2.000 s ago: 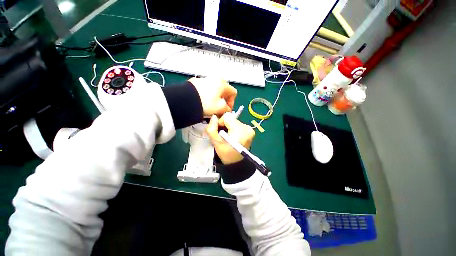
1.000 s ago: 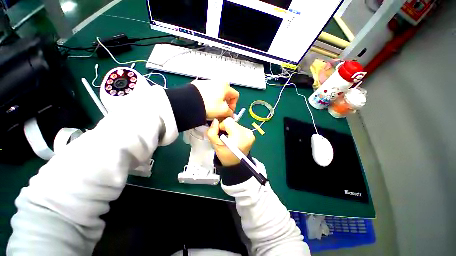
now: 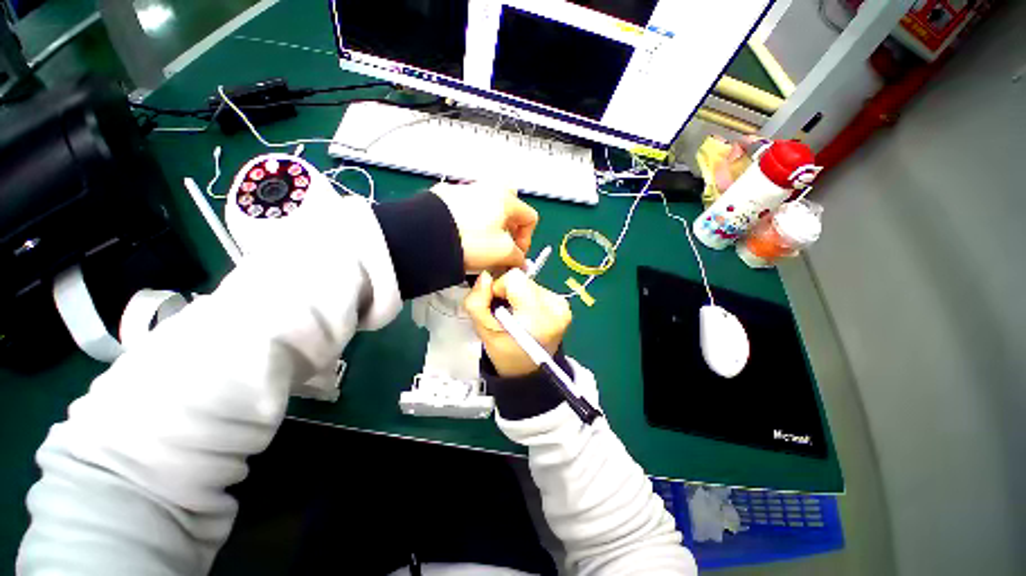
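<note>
A white security camera stands in front of me, its bracket [image 3: 447, 394] near the bench's front edge. Both hands are over its head and hide most of it. My right hand [image 3: 520, 321] holds a slim white and dark marker pen [image 3: 548, 366], its dark end pointing down right towards my sleeve. My left hand [image 3: 486, 228] is curled at the camera's head, just above my right hand; what its fingers grip is hidden. A white antenna [image 3: 539, 261] sticks out beside them. A second camera [image 3: 270, 189] with reddish LEDs is on the left, partly behind my left sleeve.
A yellow tape roll [image 3: 587, 252] lies right of my hands. The mouse [image 3: 723, 341] is on a black pad [image 3: 731, 411]. Behind are the keyboard [image 3: 450, 146] and monitor [image 3: 551, 62]. A bottle [image 3: 754, 197] stands back right, a black label printer [image 3: 84, 214] left, a blue basket [image 3: 776, 523] below right.
The pen in my right hand has tilted slightly, its dark end a little lower and further left. My left hand has hardly moved. The whole view has shifted slightly.
</note>
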